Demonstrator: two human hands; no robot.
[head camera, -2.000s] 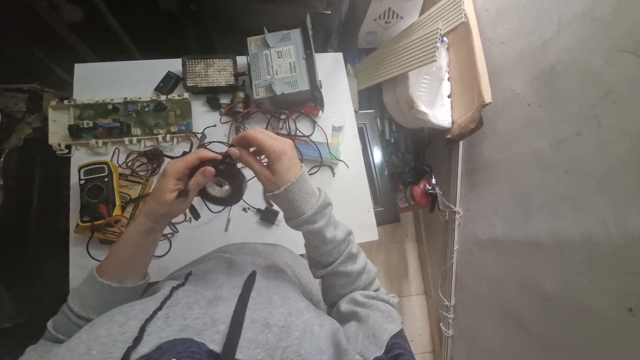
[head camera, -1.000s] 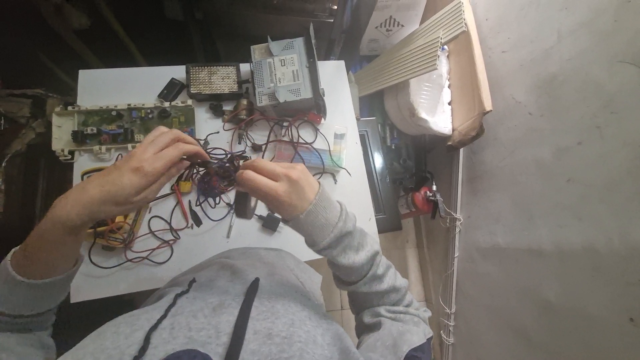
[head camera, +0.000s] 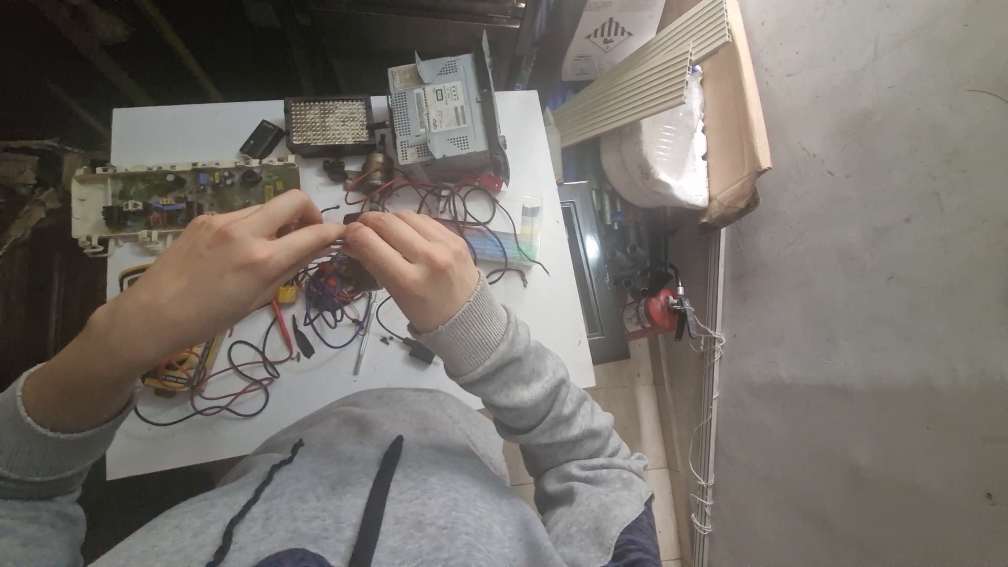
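My left hand (head camera: 252, 244) and my right hand (head camera: 417, 264) meet over the middle of the white table (head camera: 512, 339), fingertips nearly touching. Between them is a small, thin thing, perhaps a wire end, mostly hidden by the fingers. A dark piece shows at the right fingertips. Below the fingers lies a tangle of blue, red and dark wires (head camera: 327, 295). A red test probe (head camera: 282, 323) and a black clip (head camera: 302, 339) lie left of it. A thin metal tool (head camera: 365, 335) lies just under my right hand. The yellow multimeter (head camera: 173, 378) is mostly covered by my left forearm.
A circuit board in a plastic frame (head camera: 177, 197) lies at the left. An LED light panel (head camera: 329, 124) and a metal car stereo unit (head camera: 441, 114) stand at the back. Red and black wires (head camera: 472, 209) cross a clear plastic case (head camera: 528, 236). A black adapter (head camera: 419, 351) sits near the front edge.
Two seconds ago a dark round roll hung at my hands; it does not show there now. My left hand has come in toward my right since one second ago.
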